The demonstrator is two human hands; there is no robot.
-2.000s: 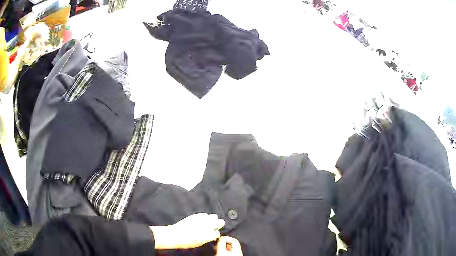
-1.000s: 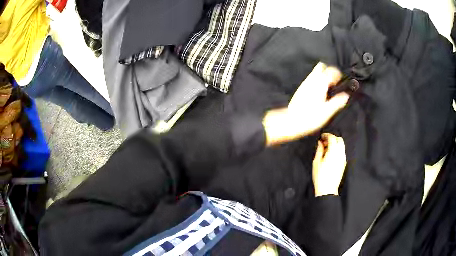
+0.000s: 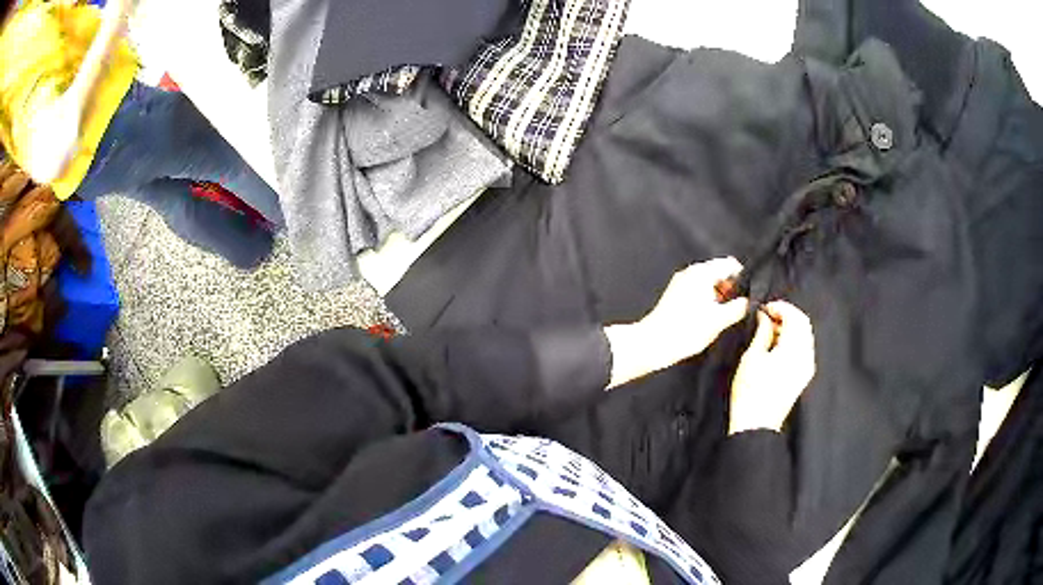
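Observation:
A dark padded coat (image 3: 686,149) lies spread over the table, its collar towards the upper right. Two round dark buttons show on its front, an upper button (image 3: 881,136) and a lower button (image 3: 844,194). My left hand (image 3: 683,320) comes from the left and pinches the coat's front edge below the buttons. My right hand (image 3: 774,368) comes from below, and its fingertips pinch the same edge close beside the left fingertips. The fingers hide what lies between them, so I cannot tell whether a button is there.
A grey garment (image 3: 406,149) and a plaid garment (image 3: 549,80) lie at the upper left of the coat. A person in yellow (image 3: 57,69) is at the upper left. A blue bin (image 3: 86,280) and an olive bag (image 3: 160,406) stand on the speckled floor (image 3: 240,309).
The view has swung down and left from the wider table. Over the last second my left hand has moved down the front edge from the lower visible button to meet my right hand.

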